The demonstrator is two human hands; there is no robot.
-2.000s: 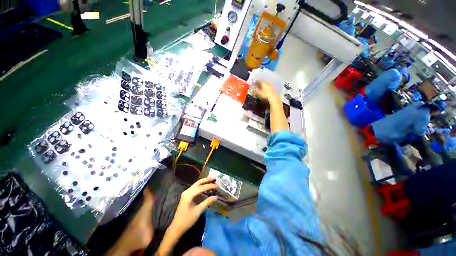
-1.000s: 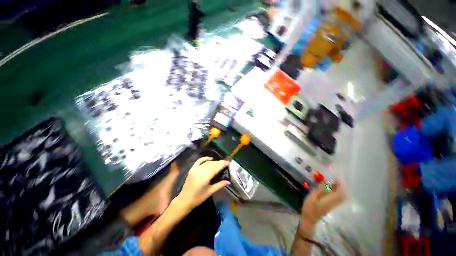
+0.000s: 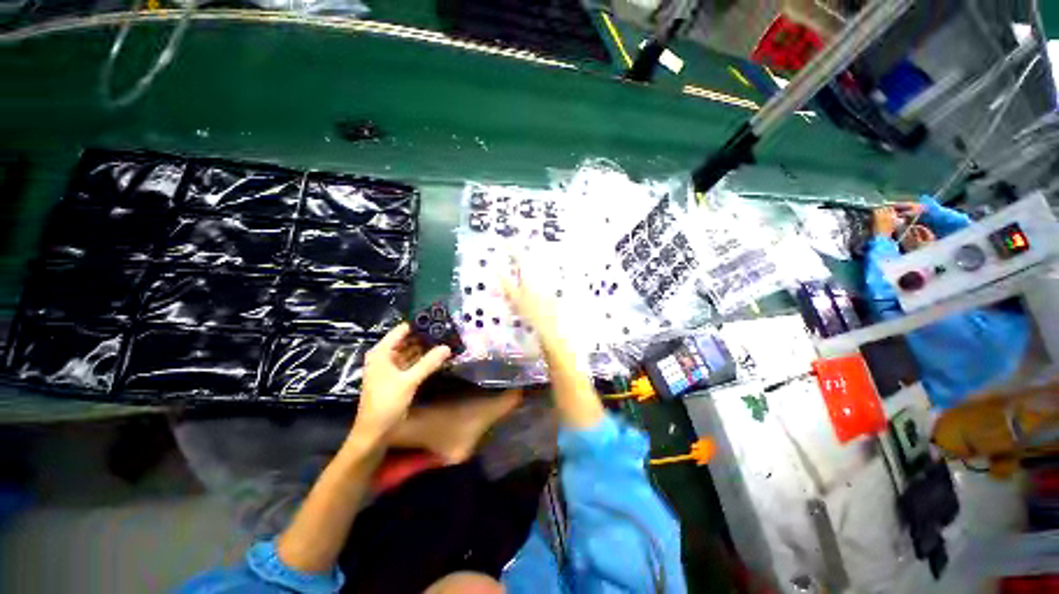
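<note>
My left hand (image 3: pixel 395 374) holds a small black camera lens cover (image 3: pixel 436 328) with round ring openings between thumb and fingers, at the front right corner of the compartment tray. My right hand (image 3: pixel 525 304) is over the whitish release film sheets (image 3: pixel 557 279), fingers stretched toward the small black dots; it is blurred, and whether it holds anything or touches the film cannot be told. Black ring-shaped adhesive cutouts (image 3: pixel 660 258) lie in a block on the film, right of my right hand.
The black compartment tray (image 3: pixel 232 273) lies left under wrinkled plastic. At right are the dark handheld display (image 3: pixel 691 362), orange connectors (image 3: pixel 639 389), the red pad (image 3: pixel 849 397) on the white machine bed (image 3: pixel 766 464), and a black fixture (image 3: pixel 927 505). Another person's blue sleeve (image 3: pixel 883 279) shows behind.
The view has swung left, bringing the whole tray in. My right hand has gone from the press and its front buttons to the film sheets. My left hand, with the cover, is now beside the tray.
</note>
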